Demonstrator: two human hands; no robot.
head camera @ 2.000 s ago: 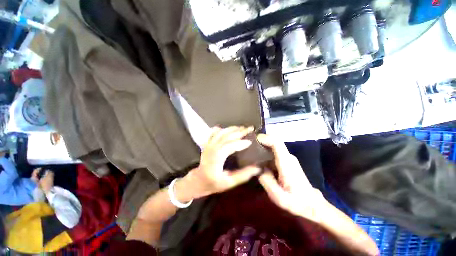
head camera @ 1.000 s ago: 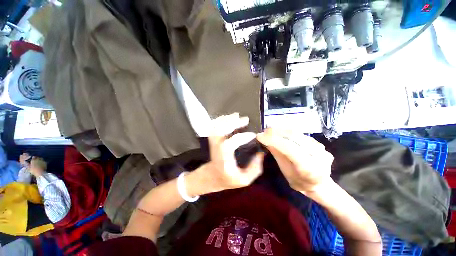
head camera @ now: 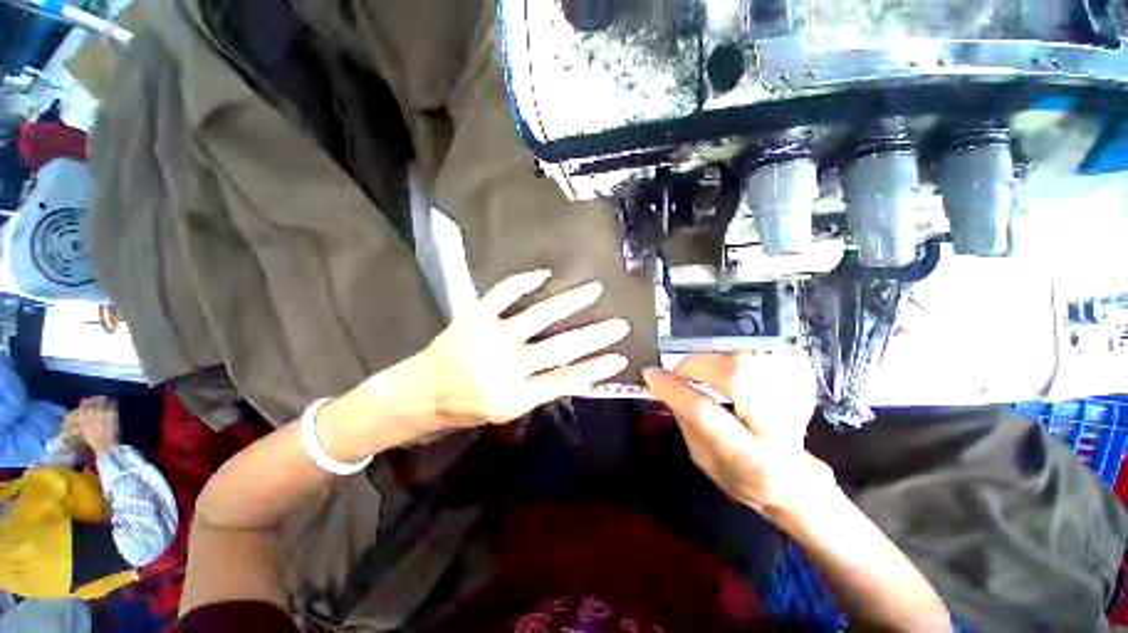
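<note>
A brown cloth panel [head camera: 563, 247] lies flat on the white table, its right edge running up to the needle area [head camera: 656, 223] of the overlock machine [head camera: 631, 74]. My left hand [head camera: 526, 352] lies on the panel, palm down with fingers spread. My right hand [head camera: 742, 414] pinches the panel's near right corner at the table's front edge. A thin, light stitched-looking line runs along the panel's near edge between my hands. The cloth directly under the presser foot is hidden by the machine.
A large heap of brown cloth [head camera: 272, 235] hangs over the table edge at left. A crinkled clear plastic piece [head camera: 851, 346] hangs right of the needle area. Darker cloth [head camera: 990, 507] covers part of a blue crate [head camera: 1082, 433]. Another person's hands [head camera: 93, 423] show at far left.
My left hand has opened out and flattened on the panel; before, its fingers were curled near the right hand. The view has shifted, and the machine shows larger and lower.
</note>
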